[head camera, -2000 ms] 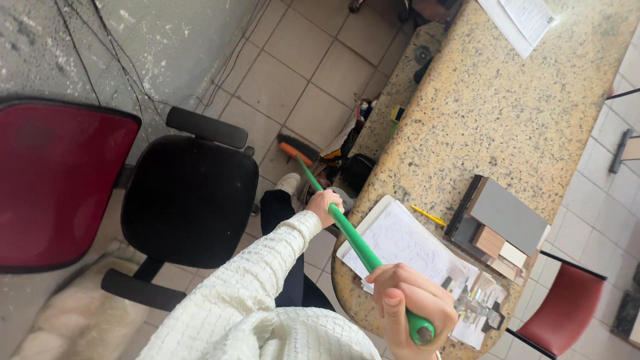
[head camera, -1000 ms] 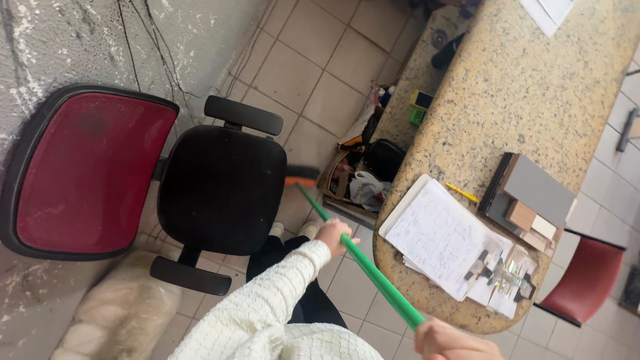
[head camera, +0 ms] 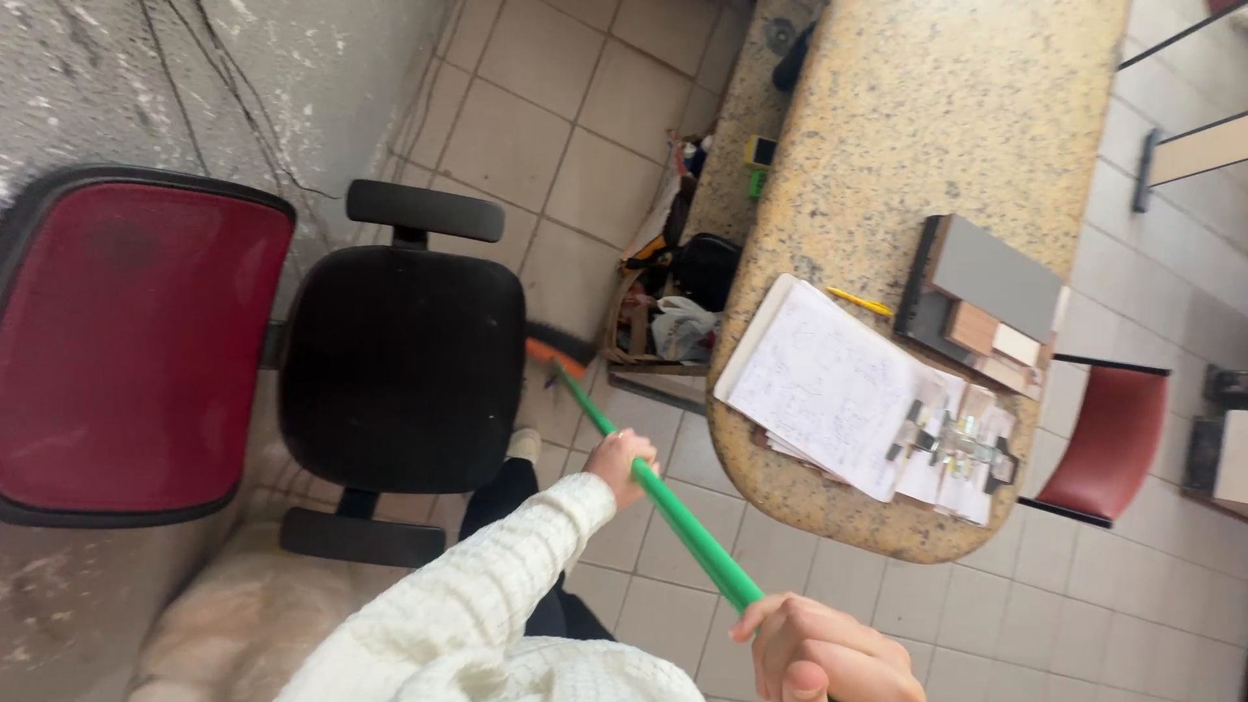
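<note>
A broom with a green handle slants down to the floor, its orange head with dark bristles lying between the black chair seat and the shelf under the counter. My left hand, in a white knit sleeve, is closed around the handle partway down. Higher on it, near the top end, my right hand grips the handle; that end is mostly hidden by the fingers. Beside the broom head, my light shoe shows partly behind the chair.
A black office chair seat with a red backrest stands at left by the wall. The granite counter holds papers, a yellow pen and sample boards. Below it is a bin of odds and ends. Cables hang on the wall.
Both hands have kept hold of the broom. My right hand has moved lower in view, and the broom head now shows beside the chair seat. The view has shifted.
</note>
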